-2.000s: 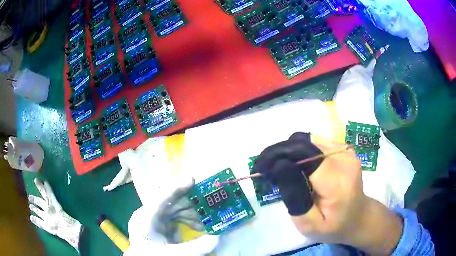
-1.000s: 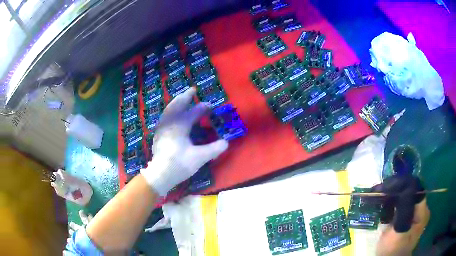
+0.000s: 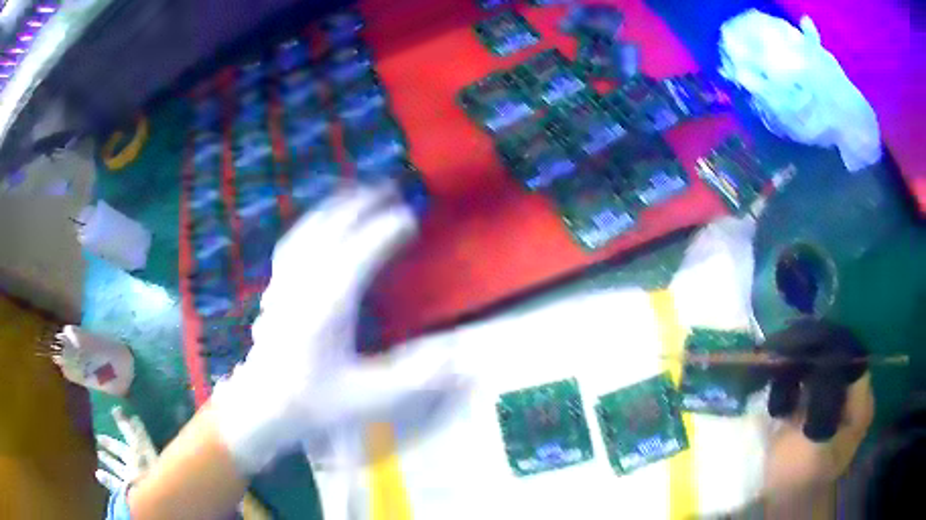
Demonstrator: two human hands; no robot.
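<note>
My left hand (image 3: 325,325), in a white knit glove, is blurred over the front edge of the red mat and the cloth. Its thumb and fingers are apart and no board shows in it. My right hand (image 3: 817,406), with black covers on its fingers, holds a thin reddish-brown brush (image 3: 731,359) level at the right. Under the brush lies a green circuit board (image 3: 717,384). Two more boards, one at the middle (image 3: 545,427) and one beside it (image 3: 643,424), lie on the white padded cloth (image 3: 599,498) with yellow bands.
The red mat (image 3: 457,239) carries rows of boards at left and a cluster at right. A round coating pot (image 3: 802,281) stands behind my right hand. A crumpled white bag (image 3: 797,81) lies upper right. Whitish bottles (image 3: 96,361), a yellow ring (image 3: 126,143) and a spare glove (image 3: 127,447) are at left.
My left hand held a board over the mat a second ago; it is now nearer the cloth with no board visible in it. My right hand keeps the brush. The view has shifted.
</note>
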